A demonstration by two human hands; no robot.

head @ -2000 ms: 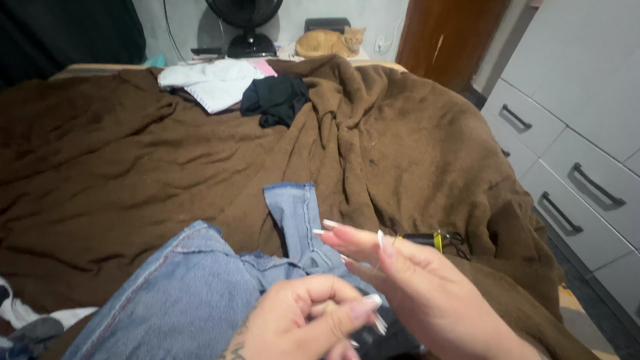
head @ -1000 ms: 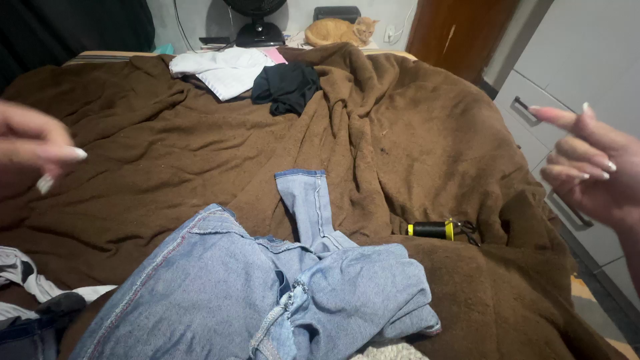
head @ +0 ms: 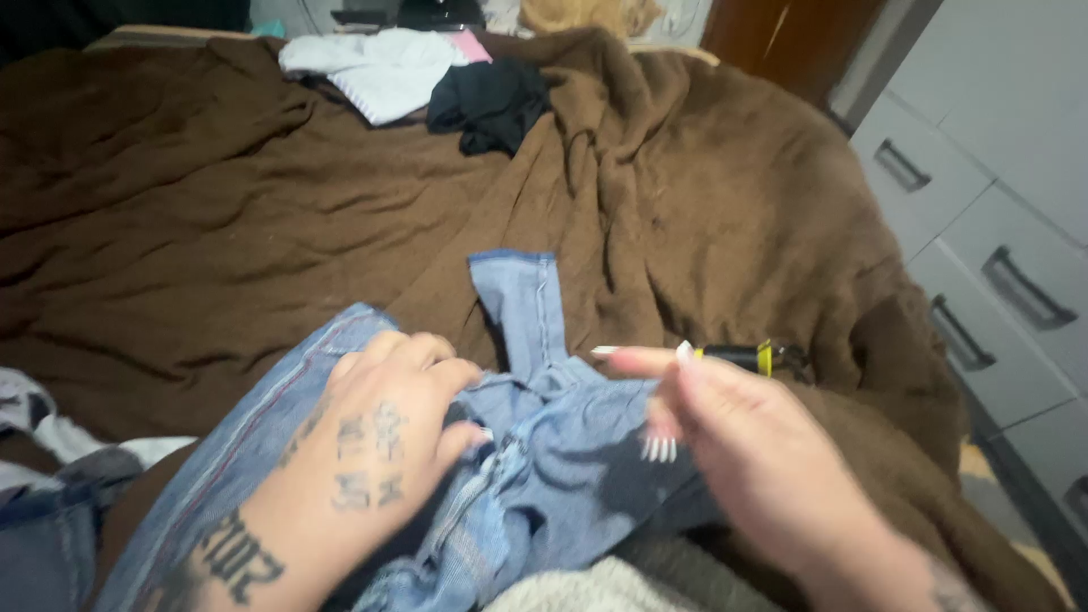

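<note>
Crumpled blue denim jeans (head: 586,459) lie in front of me, seams showing, with one narrow denim end (head: 523,306) pointing away over the brown blanket (head: 408,221). My left hand (head: 382,425), back upward, rests on the denim at its left part; its fingertips are partly hidden, and whether they pinch the cloth I cannot tell. Above the right side of the jeans is my right hand (head: 731,425), fingers apart and nothing seen in them. Just beyond it lies a black and yellow cylindrical object (head: 739,357), partly covered by that hand.
At the bed's far side lie a white garment (head: 382,72) and a black cloth (head: 489,106). An orange cat (head: 586,13) is behind them. A drawer cabinet (head: 977,221) stands at the right. More clothes (head: 51,527) lie at the lower left, and a light fleecy cloth (head: 586,591) is nearest me.
Both hands were held wide apart, off the jeans, one second ago. They have come inward, the left onto the denim and the right above it.
</note>
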